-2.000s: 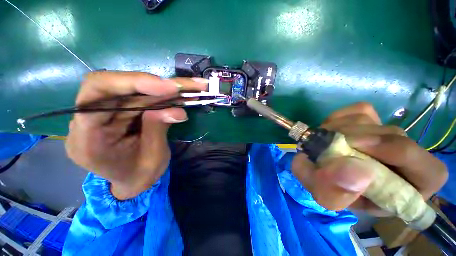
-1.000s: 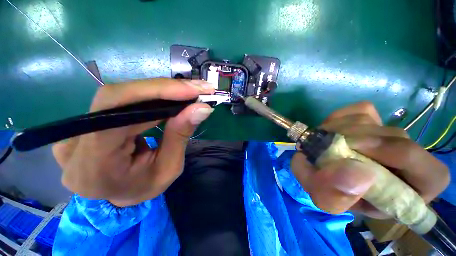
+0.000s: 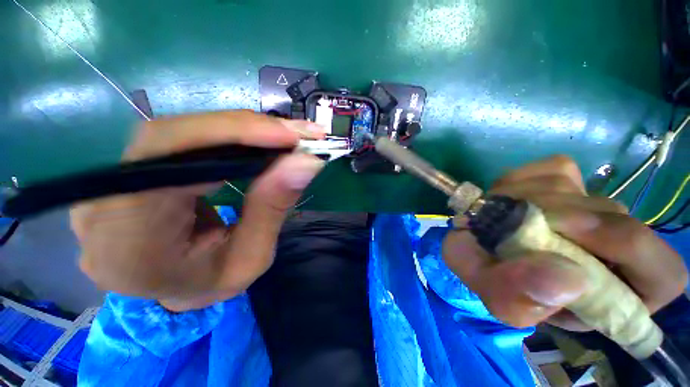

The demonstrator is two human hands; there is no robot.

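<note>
The black device housing [image 3: 342,113], with a blue-and-red circuit board, sits in the black fixture [image 3: 281,79] on the green mat. My left hand [image 3: 189,196] holds black tweezers [image 3: 151,175] between thumb and fingers; their pale tips are at the housing's lower edge. My right hand [image 3: 560,242] holds the soldering iron [image 3: 420,168] by its cream wrapped grip. The iron's tip points at the board's lower right part; whether it touches is unclear. Thin red lead wires show at the housing's upper and lower right edges.
Thin solder wire [image 3: 79,54] crosses the mat at upper left, near a small dark scrap [image 3: 141,100]. White, blue and yellow cables [image 3: 669,198] lie at the right edge. The mat's front edge runs just below the fixture. Blue crates [image 3: 30,338] stand on the floor at lower left.
The tweezers have turned from a thin side view to a broad one, and my left hand has shifted slightly left. The iron has shifted slightly right in the last second.
</note>
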